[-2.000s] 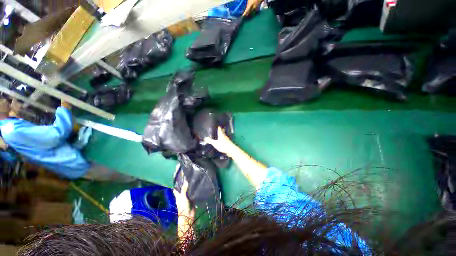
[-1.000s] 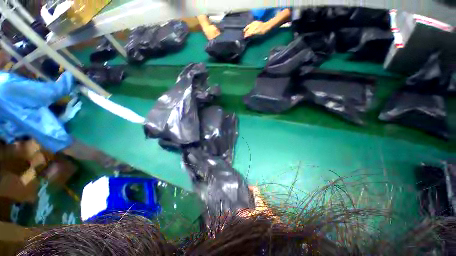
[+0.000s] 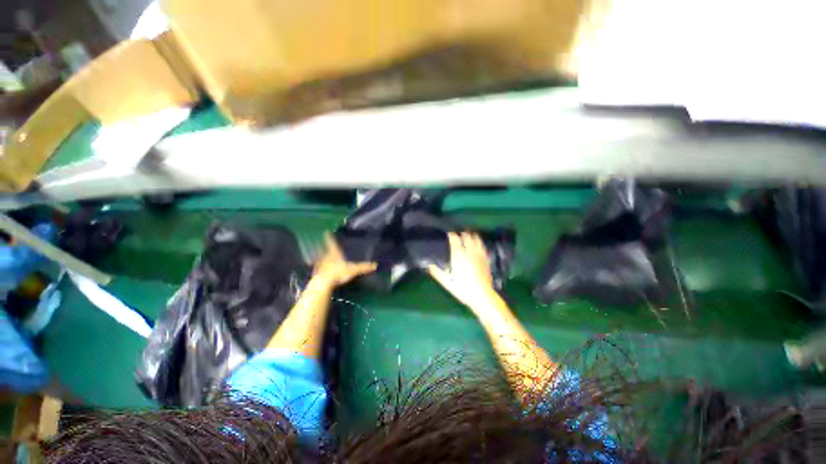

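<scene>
A dark black bagged packet (image 3: 398,246) lies across the conveyor in front of me. My left hand (image 3: 340,265) is at its left near corner, thumb pointing inward, slightly blurred. My right hand (image 3: 466,269) is on its right part, fingers over the film. Both hands grip the packet along its near side. Their undersides and the bag's far end are hidden. A crumpled heap of black bags (image 3: 226,308) stands left of my left forearm.
A pale overhead shelf edge (image 3: 380,149) crosses above the belt, with a brown carton (image 3: 380,45) over it. Another black packet (image 3: 607,263) lies on the green belt (image 3: 734,263) to the right. A blue-sleeved person (image 3: 20,349) is at far left, beside a slanting pale bar (image 3: 107,304).
The view has moved in closer to the belt and under the shelf. Both my hands now reach forward onto a packet on the belt. The blue-and-white container has left the view.
</scene>
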